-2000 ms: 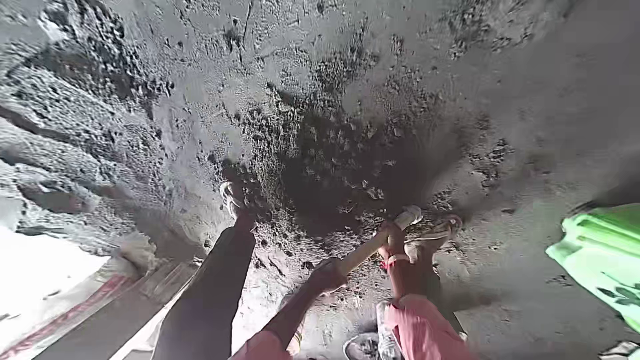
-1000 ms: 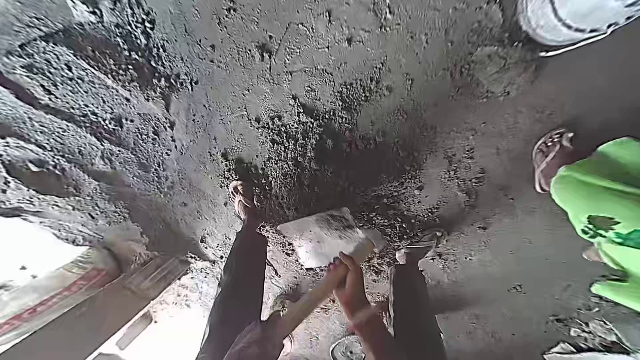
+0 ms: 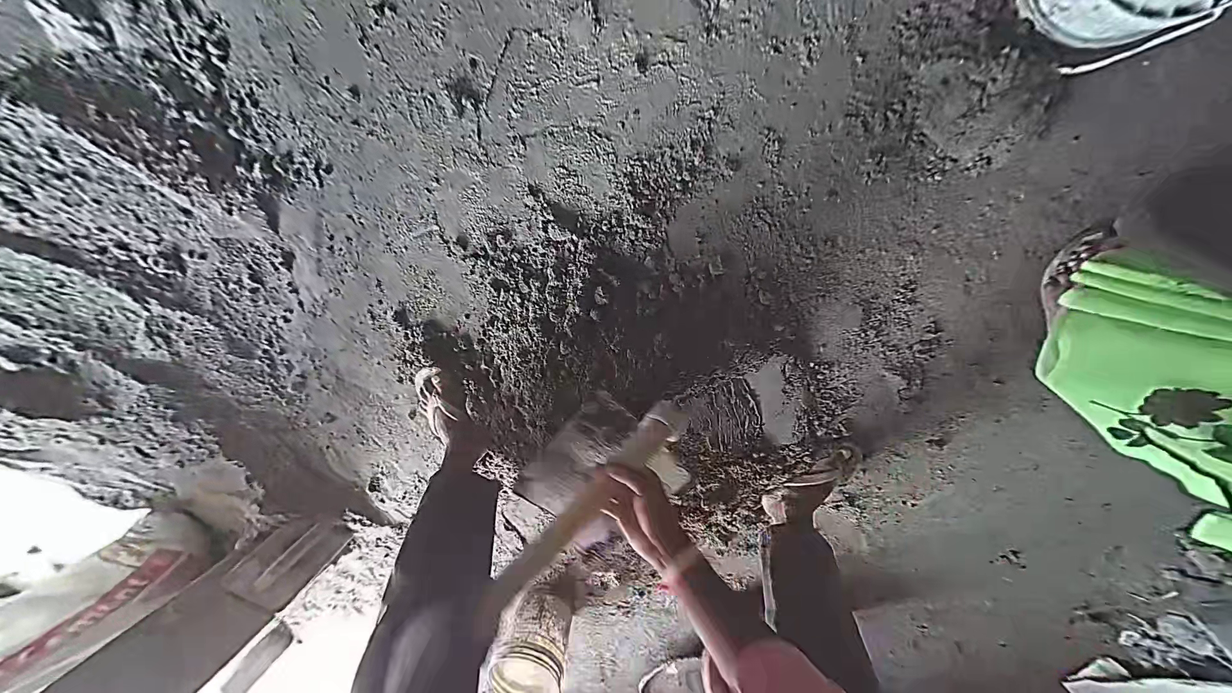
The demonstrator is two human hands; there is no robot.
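Observation:
My right hand (image 3: 643, 510) is closed around the pale wooden handle of a broad-bladed hoe (image 3: 563, 525), close to its head. The handle slants down to the left, its lower end blurred against my dark trouser leg. The hoe's flat blade (image 3: 577, 452), also blurred, lies low over the ground between my feet. My left hand cannot be made out. Beyond the blade is a dark, damp-looking heap of crumbly material (image 3: 616, 308). A smooth scraped patch (image 3: 770, 399) shows to the right of the blade.
My sandalled feet stand either side. A person in a green patterned garment (image 3: 1145, 366) is at the right. A pale pan (image 3: 1116, 24) sits top right. Lower left are a printed sack (image 3: 106, 602) and boards (image 3: 183, 626). A ribbed cylindrical container (image 3: 527, 659) is at the bottom.
One second ago the hoe's blade lay farther right, and both hands were seen near the handle. The blade has moved left. The person in green came further into view after the first frame.

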